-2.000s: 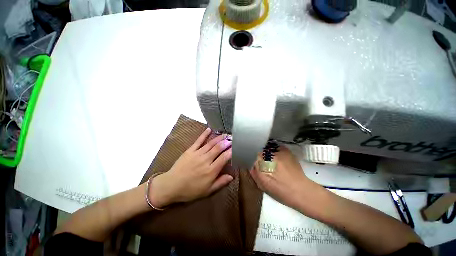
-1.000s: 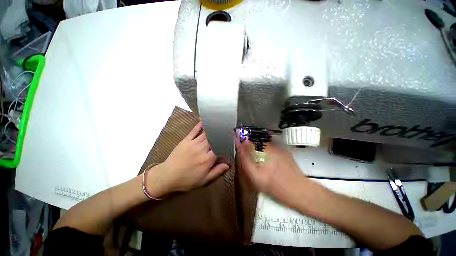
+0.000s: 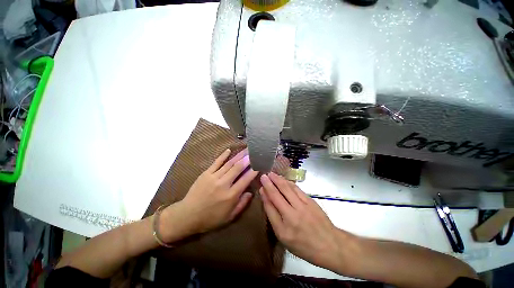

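Observation:
A finely striped brown cloth panel (image 3: 189,163) lies at the left end of the sewing machine (image 3: 360,62) and hangs over the table's near edge. My left hand (image 3: 220,188) lies on the cloth, fingers pointing toward the needle area. My right hand (image 3: 293,216) is bent at the cloth's right edge, its fingertips close to those of my left hand. The needle and presser foot are hidden behind the machine's pale curved arm piece (image 3: 269,95). Whether the right fingers pinch the cloth cannot be told for sure.
The white tension knob (image 3: 348,146) is on the machine front. A dark phone-like rectangle (image 3: 396,170) lies on the bed. Snips (image 3: 449,223) and a tan strip (image 3: 491,226) over scissors lie at the right. A green basket rim (image 3: 35,118) stands at far left.
My right hand has come from beside the needle area back toward me and now lies at the cloth's right edge. My left hand stays on the cloth. The camera view has shifted slightly.

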